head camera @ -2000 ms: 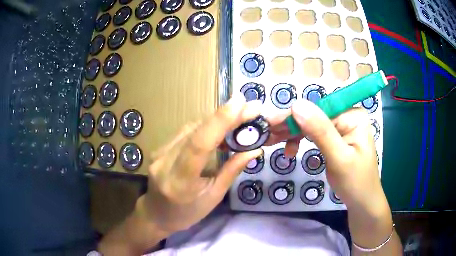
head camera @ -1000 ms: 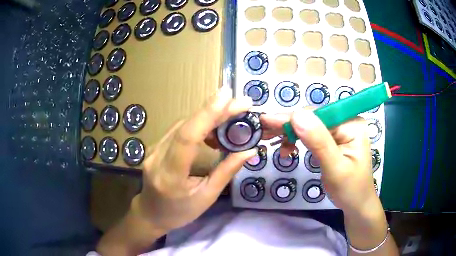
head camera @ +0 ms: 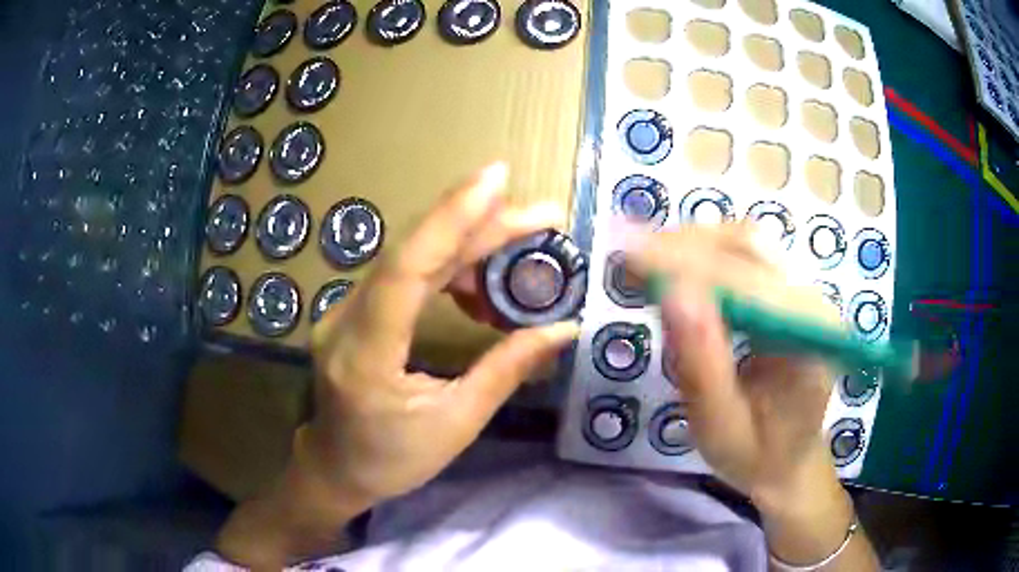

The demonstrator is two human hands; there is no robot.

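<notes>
My left hand (head camera: 419,346) holds a round black speaker (head camera: 537,279) between thumb and fingers, its grey magnet side facing up, above the seam between the cardboard sheet (head camera: 447,123) and the white foam tray (head camera: 581,441). My right hand (head camera: 737,358), blurred, grips the green probe (head camera: 805,335) above the foam tray. The probe is apart from the speaker. Speakers lie magnet side up in the lower rows of the foam tray, one in its left column higher up (head camera: 645,135). Other speakers (head camera: 352,232) lie cone side up on the cardboard.
A clear blister tray (head camera: 106,179) lies at the far left. The green mat (head camera: 916,246) with red, blue and yellow tape is at the right. Another filled tray (head camera: 994,50) shows at the top right corner. Red probe wire (head camera: 955,304) runs over the mat.
The probe has moved away from the speaker, and its wired end has swung down to the right. The left hand still holds the speaker. The trays have shifted right in view.
</notes>
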